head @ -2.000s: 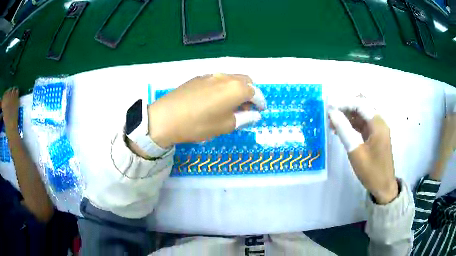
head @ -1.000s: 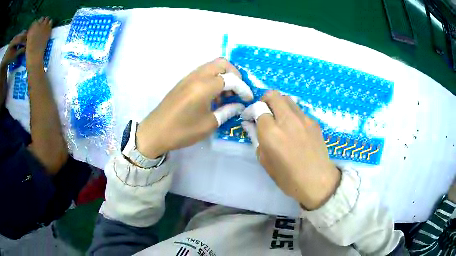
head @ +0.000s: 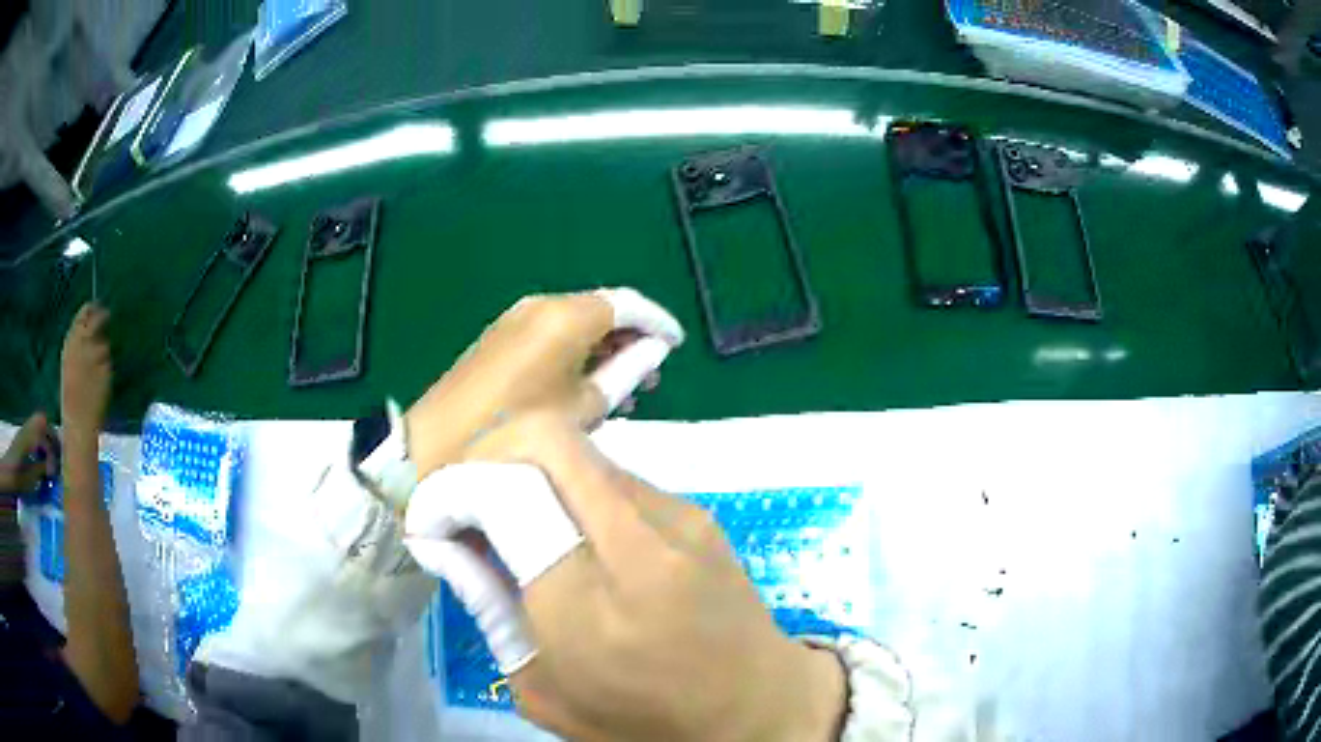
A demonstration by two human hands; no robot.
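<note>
My left hand (head: 529, 363), with white finger cots, is raised over the near edge of the green belt, thumb and forefinger curled close together. My right hand (head: 638, 594) crosses in front of it, lower down, its cotted thumb and forefinger bent near my left wrist. I cannot tell if either hand holds a small flex. The blue carrier sheet (head: 804, 544) lies on the white table covering, mostly hidden by my right hand and forearm. A bit of gold strip shows at its lower left. A grey phone middle frame (head: 703, 283) lies on the belt just beyond my left hand.
More frames lie on the green belt (head: 551, 218), including a darker one (head: 913, 239) to the right. Bagged blue sheets (head: 189, 471) lie left on the white covering (head: 1072, 536). Another person's arm (head: 90, 536) is at far left, a striped sleeve (head: 1297, 609) at right. Stacked sheets (head: 1072, 44) lie beyond.
The view has swung up towards the belt. My hands, together over the blue sheet before, are now apart, the left out at the belt edge and the right nearer me.
</note>
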